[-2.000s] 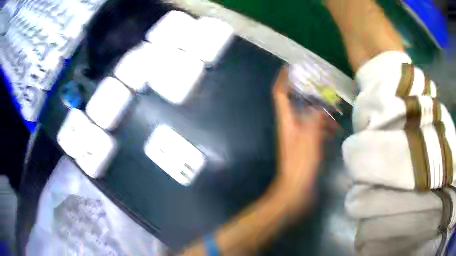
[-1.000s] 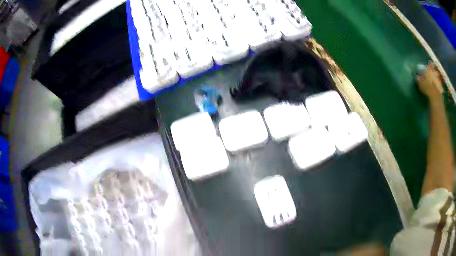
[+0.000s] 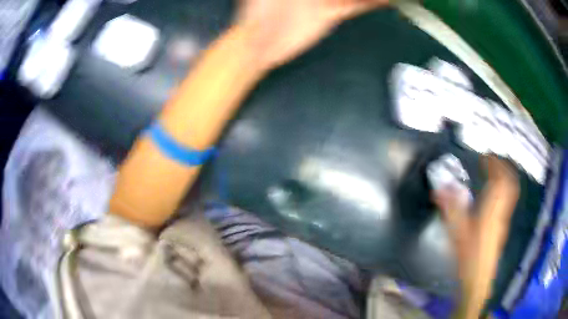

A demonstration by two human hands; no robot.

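My left hand (image 3: 289, 28) is blurred at the top centre, with its fingers stretched toward the upper right and partly cut off by the edge. A blue band is on its wrist, and I cannot tell if it holds anything. My right hand (image 3: 476, 209) is low at the right, blurred, thumb and fingers apart. A small white piece (image 3: 447, 171) is at its thumb tip; the blur hides whether it is gripped. White covers (image 3: 430, 99) stand in a group beyond my right hand. Another white cover (image 3: 126, 42) lies at the upper left of the dark green mat (image 3: 311, 118).
More white pieces (image 3: 47, 65) are at the left edge. A translucent liner bag (image 3: 56, 187) is at the lower left. The pale rail (image 3: 464, 47) and green conveyor (image 3: 523, 68) run along the upper right. Blue material (image 3: 548, 265) is at the lower right.
The view has swung right, so the white covers have shifted to the upper left. My right hand has come back from over the conveyor to the mat. My left arm now fills the centre.
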